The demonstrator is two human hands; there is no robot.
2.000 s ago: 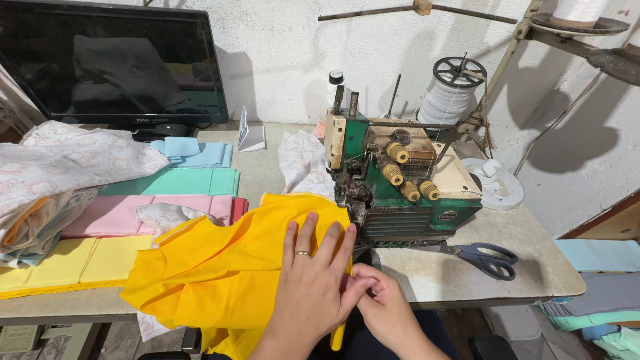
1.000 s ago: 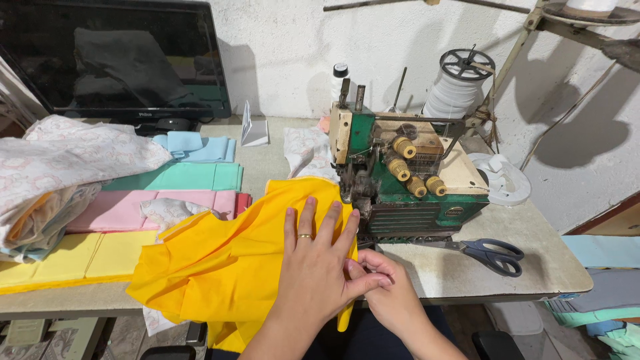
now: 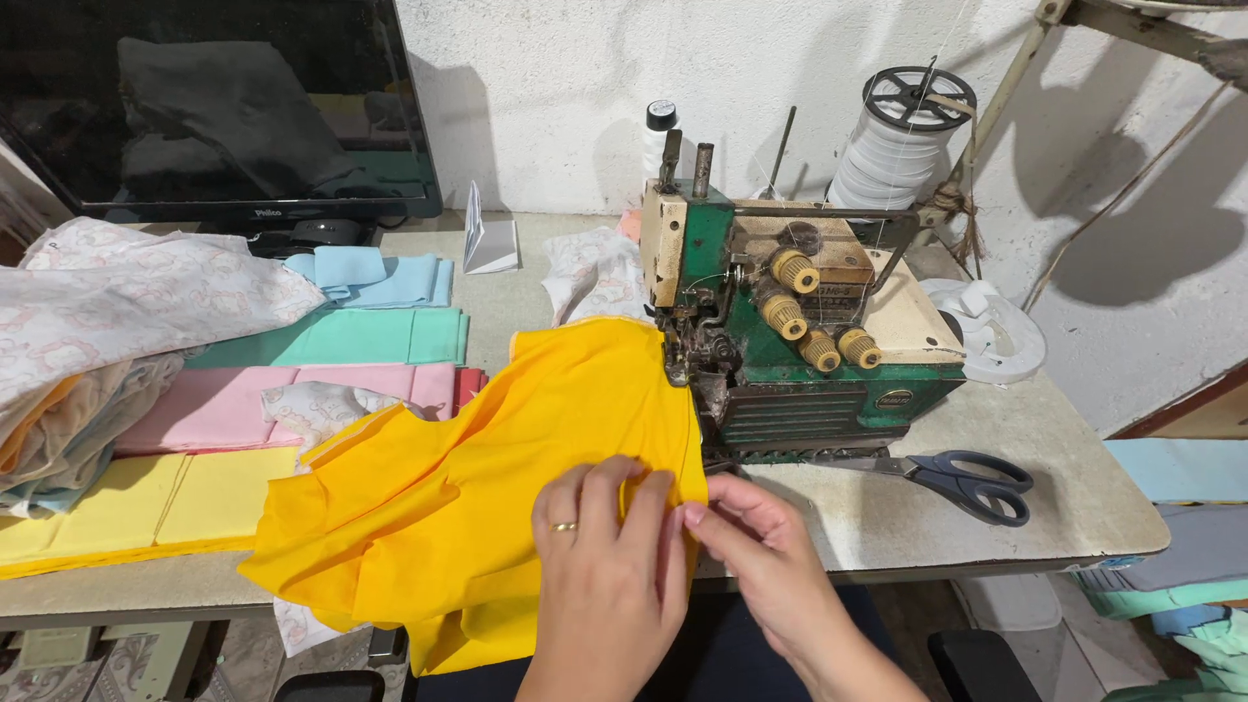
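Observation:
Yellow fabric [image 3: 487, 468] lies across the table's front edge, its right edge running under the presser foot of a green and cream overlock sewing machine [image 3: 809, 331]. My left hand [image 3: 604, 556], with a ring on one finger, rests on the cloth with its fingers bent, gathering a fold. My right hand [image 3: 770, 556] pinches the cloth's right edge between thumb and forefinger, just in front of the machine. The two hands are close together. Part of the fabric hangs over the front edge, and its lower end is partly hidden behind my left hand.
Scissors [image 3: 965, 483] lie right of the machine. Folded stacks of yellow [image 3: 127, 497], pink [image 3: 341, 380], green and blue cloth, with printed fabric [image 3: 146, 292], stand on the left. Behind are a Philco monitor [image 3: 224, 117], a folded paper [image 3: 490, 239] and a large white spool [image 3: 892, 156].
The yellow cloth's right edge has moved forward under the machine's foot. My left hand has slid back toward me, and its outstretched fingers are now bent. My right hand still holds the edge.

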